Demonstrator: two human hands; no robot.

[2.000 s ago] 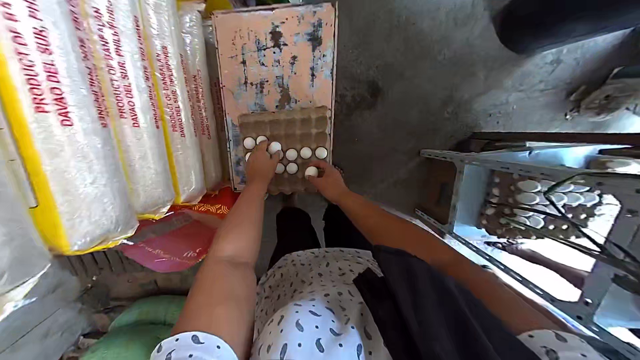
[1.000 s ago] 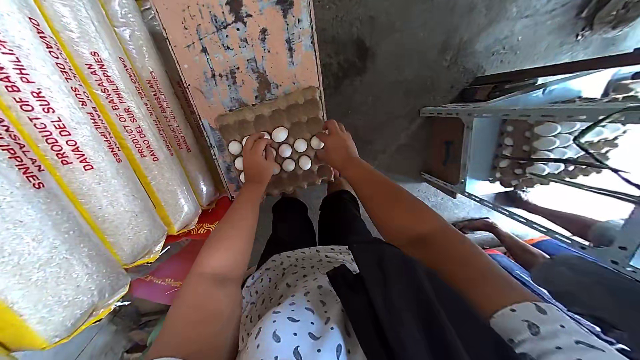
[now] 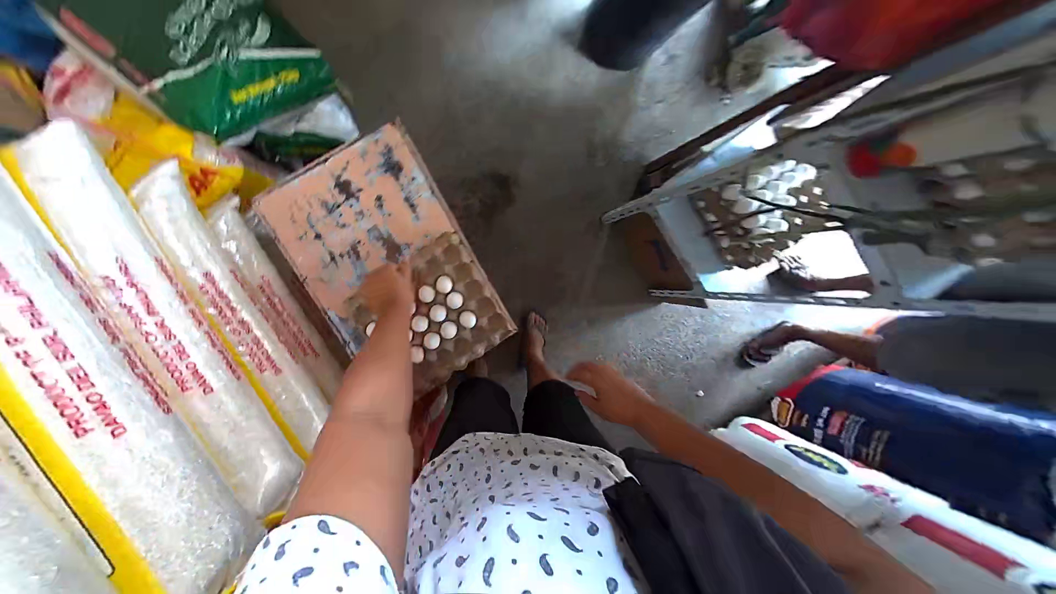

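A brown pulp egg tray (image 3: 487, 318) lies on a wooden board (image 3: 330, 206) with peeling peach paint. Several white eggs (image 3: 438, 313) sit in its cups, mostly in the middle and near side. Over the tray's left part is my left hand (image 3: 386, 289), blurred, and whether it holds an egg cannot be told. My right hand (image 3: 606, 389) is away from the tray, to its lower right above the floor, fingers slightly bent and apart, with no object visible in it.
Plastic-wrapped white sacks (image 3: 165, 330) stand along the left, and a green sack (image 3: 239, 82) lies behind. On the right, a metal rack (image 3: 685, 239) holds more egg trays (image 3: 767, 202). Another person's foot (image 3: 767, 342) is beside it, near a blue sack (image 3: 907, 437).
My right hand has left the egg tray and moved right, toward my body. My left hand remains at the tray. The view has turned and shifted.
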